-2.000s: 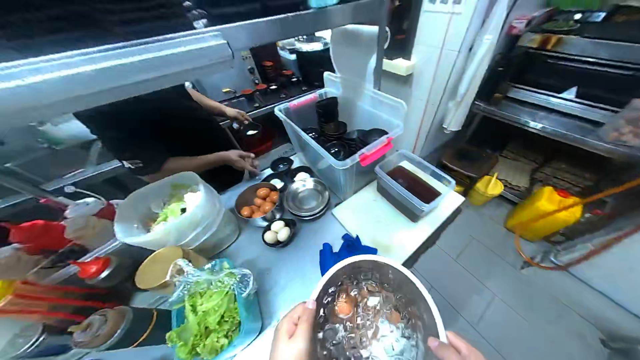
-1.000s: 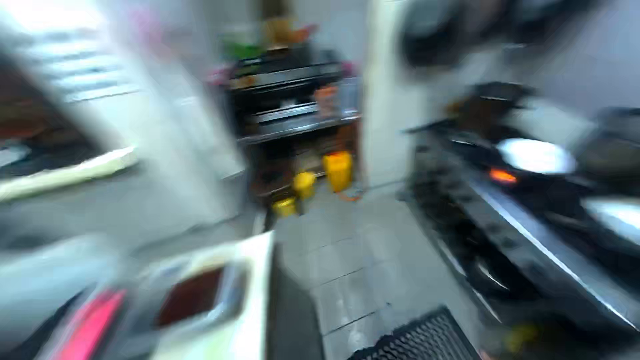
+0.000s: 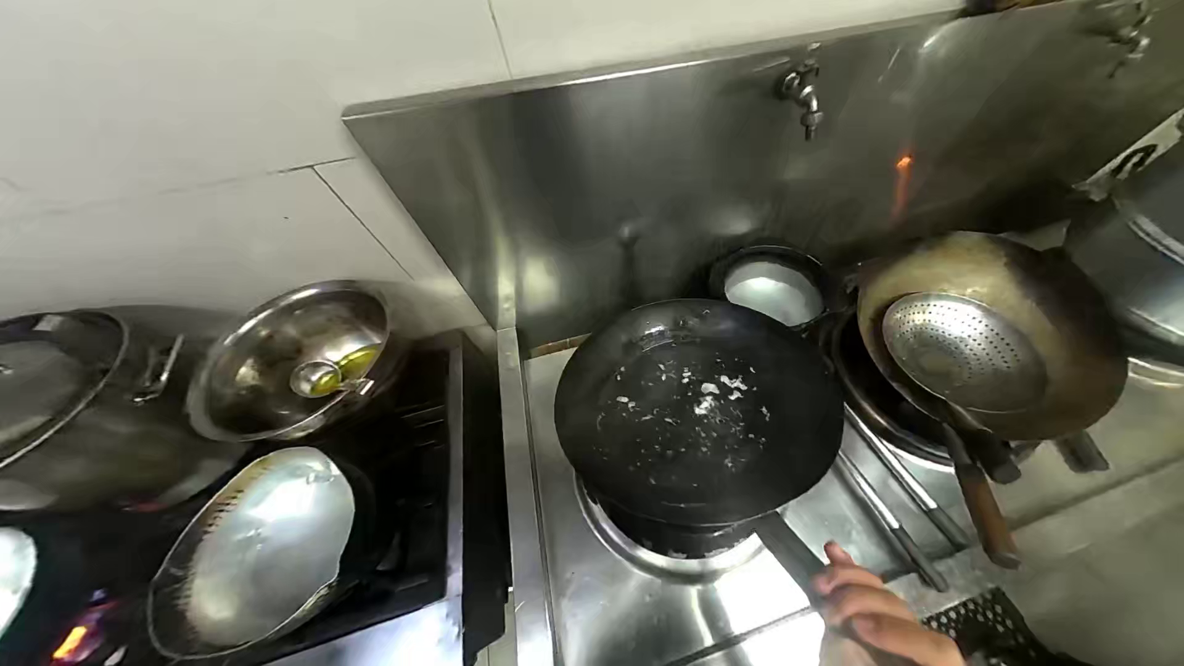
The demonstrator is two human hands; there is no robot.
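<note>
My right hand (image 3: pixel 879 610) enters the head view at the lower right, its fingers curled around the handle of a black frying pan (image 3: pixel 638 462). The pan rests over a round burner on a stainless steel stove (image 3: pixel 601 592). Small white flecks and bits are scattered over its dark inside. My left hand is out of view. To the right of the pan, a perforated metal skimmer (image 3: pixel 962 351) lies inside a brown-toned wok (image 3: pixel 1073 370). Behind the pan is a smaller dark pot with pale contents (image 3: pixel 772 289).
On the left range are a metal bowl (image 3: pixel 250 370) holding a ladle and yellowish liquid, a shiny wok (image 3: pixel 268 555) and a large lidded pot (image 3: pixel 55 388). A flame (image 3: pixel 69 643) burns at the lower left. A tap (image 3: pixel 805 97) juts from the steel backsplash.
The view has swung from the prep counter to the stoves. Two seconds ago both hands were at a metal bowl; now my right hand grips the pan handle and the bowl is out of view.
</note>
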